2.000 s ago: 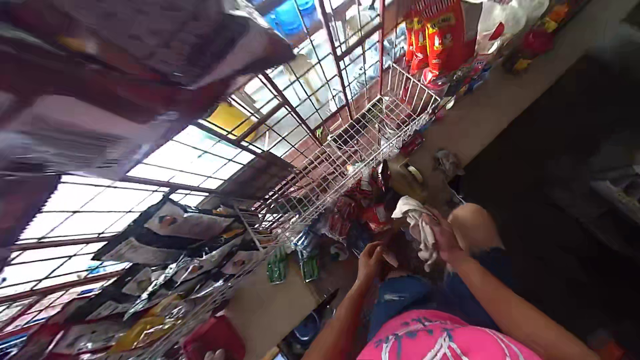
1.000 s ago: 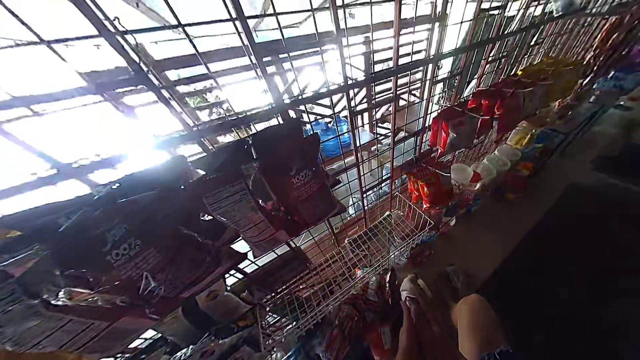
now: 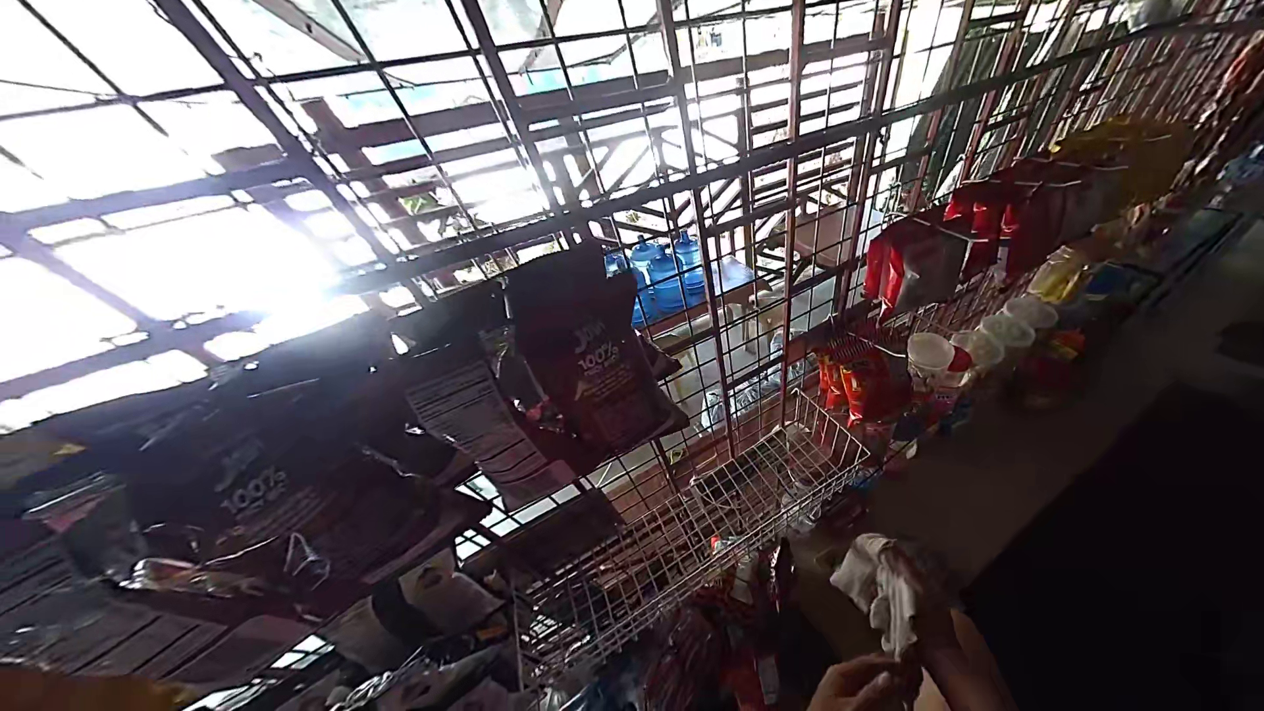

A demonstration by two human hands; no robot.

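Observation:
A crumpled white cloth (image 3: 879, 588) is bunched in my right hand (image 3: 938, 632) at the lower right, its lower end hanging down. Just below and to the left, my left hand (image 3: 859, 683) is at the cloth's lower end with its fingers curled; whether it grips the cloth is not clear. Left of both hands, a white wire basket (image 3: 681, 553) is fixed along the metal grid. Dark red plastic packets (image 3: 691, 642) lie beneath the basket, close to my left hand.
A metal grid (image 3: 750, 158) runs across the view. Dark printed pouches (image 3: 592, 365) hang on its left part, red packets (image 3: 913, 267) on its right. White plastic tubs (image 3: 930, 354) line the ledge. Blue water jugs (image 3: 667, 281) stand beyond the grid.
The view has swung up toward the grid since the oldest frame. Both hands, apart in that frame, are now close together at the cloth.

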